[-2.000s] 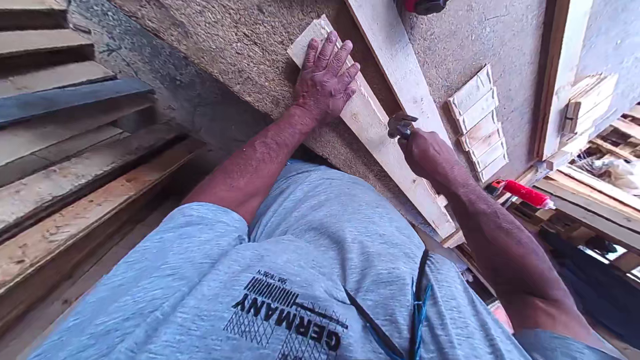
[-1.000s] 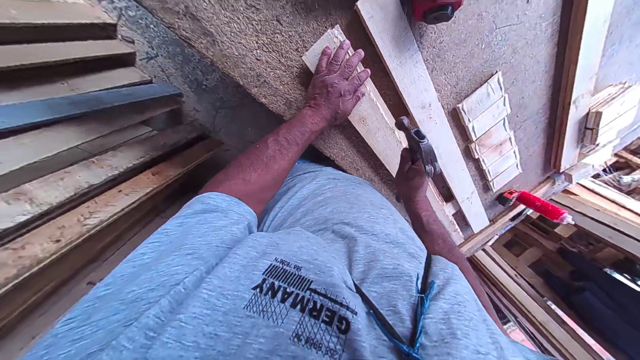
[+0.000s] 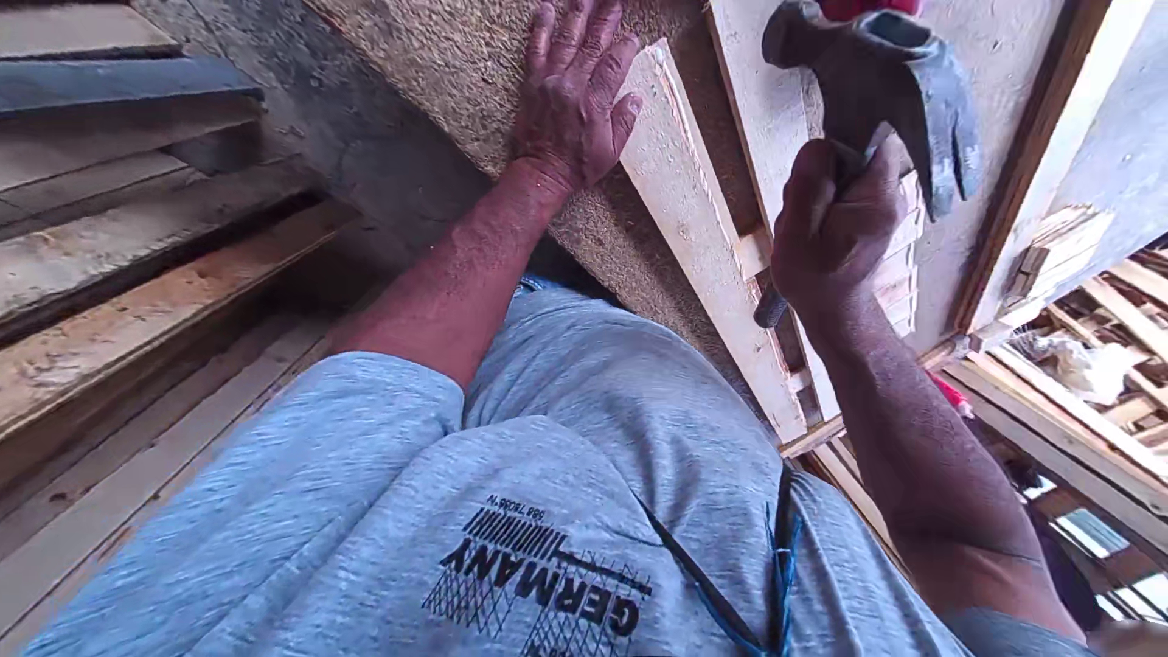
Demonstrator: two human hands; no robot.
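My left hand (image 3: 579,100) lies with fingers spread, palm down, on the rough particle board (image 3: 438,82) and against the upper end of a pale wooden plank (image 3: 693,219). Raised above the work, my right hand (image 3: 839,219) is closed around the handle of a claw hammer (image 3: 876,82), whose head is near the camera at the upper right. A second wooden plank (image 3: 753,100) runs beside the first, partly behind the hammer and right hand. Short wooden crosspieces (image 3: 753,253) show between the two planks.
Stacked wooden boards (image 3: 137,338) fill the left side. At the right are small slatted wood pieces (image 3: 1063,246), a long timber edge (image 3: 1040,155) and a pile of lumber (image 3: 1131,319). A red object (image 3: 949,392) shows partly behind my right forearm.
My right hand has lifted the hammer up toward the camera from low over the planks. My left hand has moved off the plank's top face to its left edge and the particle board.
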